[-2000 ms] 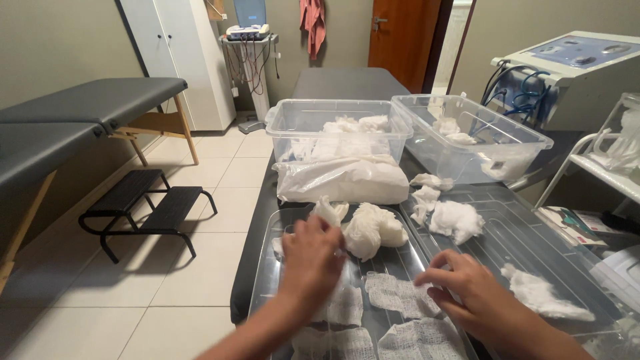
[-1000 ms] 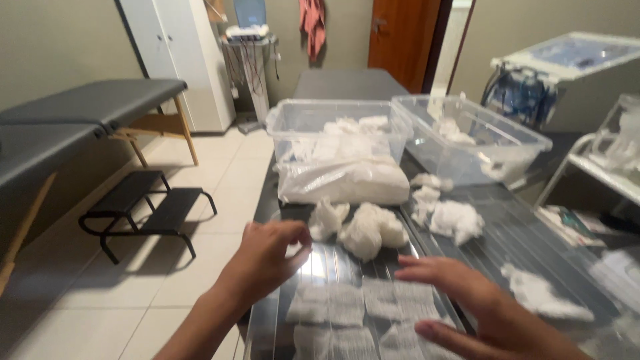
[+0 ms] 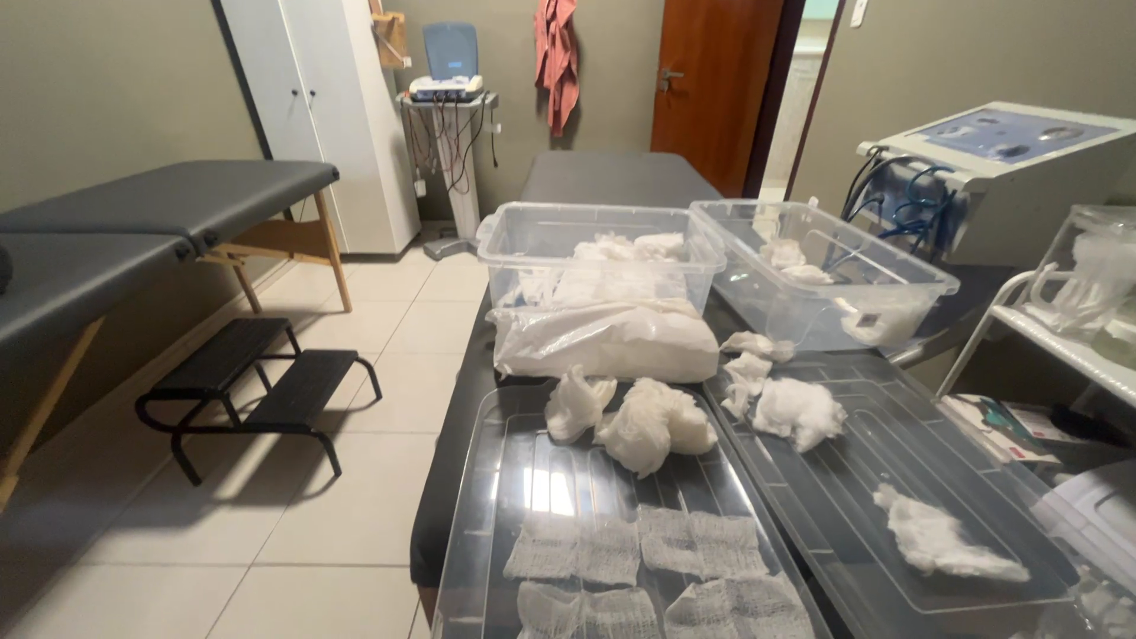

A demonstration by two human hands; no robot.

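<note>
Neither of my hands shows at this moment. Several flat gauze pieces lie in two rows on a clear plastic lid [image 3: 479, 532], among them one at the upper left [image 3: 572, 548] and one at the upper right [image 3: 701, 543]. Behind them rest crumpled gauze bundles [image 3: 655, 426]. A plastic bag of white material [image 3: 608, 342] lies across the lid's far end, against a clear bin [image 3: 603, 235] holding white gauze. On a second clear lid [image 3: 852, 550], at the right, are a fluffy cotton clump [image 3: 799, 413] and a flatter cotton piece [image 3: 945, 537].
A second clear bin [image 3: 825, 293] stands at the back right. Both lids lie on a dark padded table [image 3: 621, 177]. A black step stool [image 3: 302, 390] and another padded table [image 3: 169, 209] are at the left. A white trolley shelf [image 3: 1065, 351] stands at the right edge.
Both hands, seen over the near lid in the earlier frames, have left the view. The gauze pieces and cotton clumps lie about where they were.
</note>
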